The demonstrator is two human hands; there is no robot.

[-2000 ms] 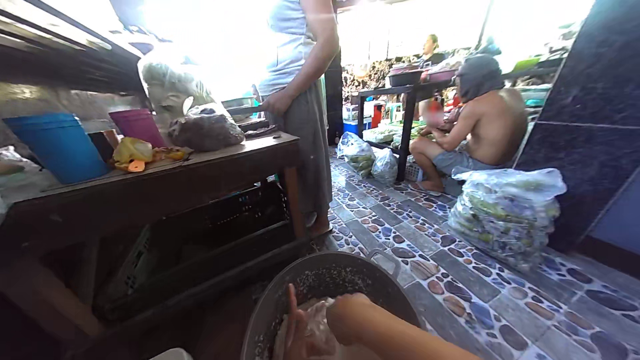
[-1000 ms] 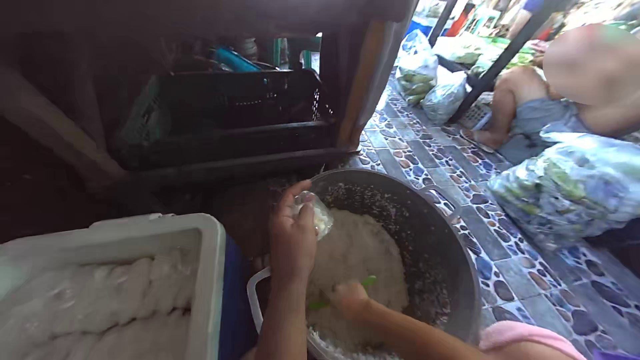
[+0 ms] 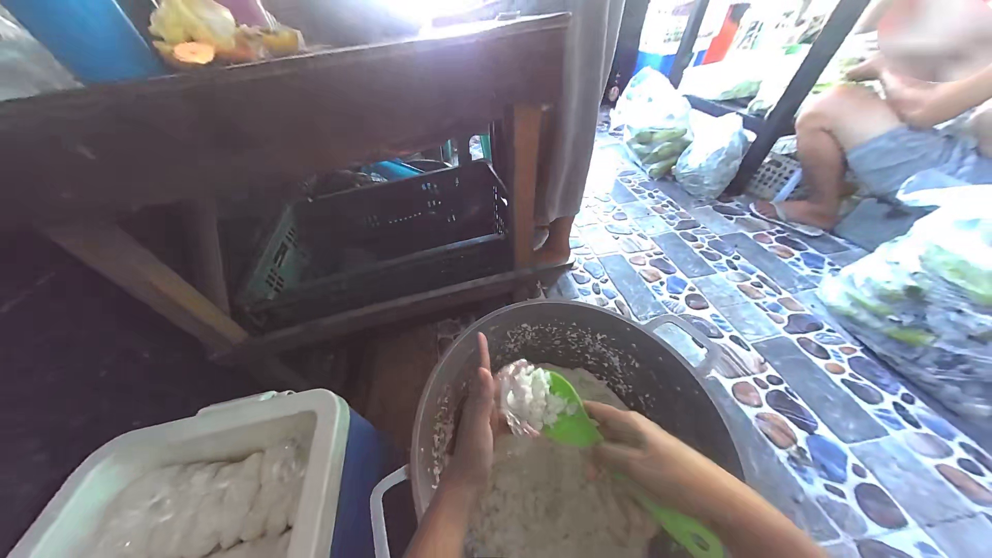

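My left hand is inside the rim of a large metal pot, holding a small clear plastic bag with white rice-like food in it. Gripped in my right hand is a green plastic rice paddle, its blade at the bag's mouth and touching the white food. Below both hands, a pale mass of what looks like cooked rice fills the lower part of the pot, and grains stick to its inner wall. The thumb side of my left hand points up.
Left of the pot stands a blue-and-white cooler holding filled plastic bags. A wooden table with a dark plastic crate beneath is ahead. Bags of green produce and a seated person are at right; another person stands behind the table.
The green paddle was down in the rice a second ago; it is now raised against the plastic bag in my left hand. The view has shifted, showing more of the tabletop.
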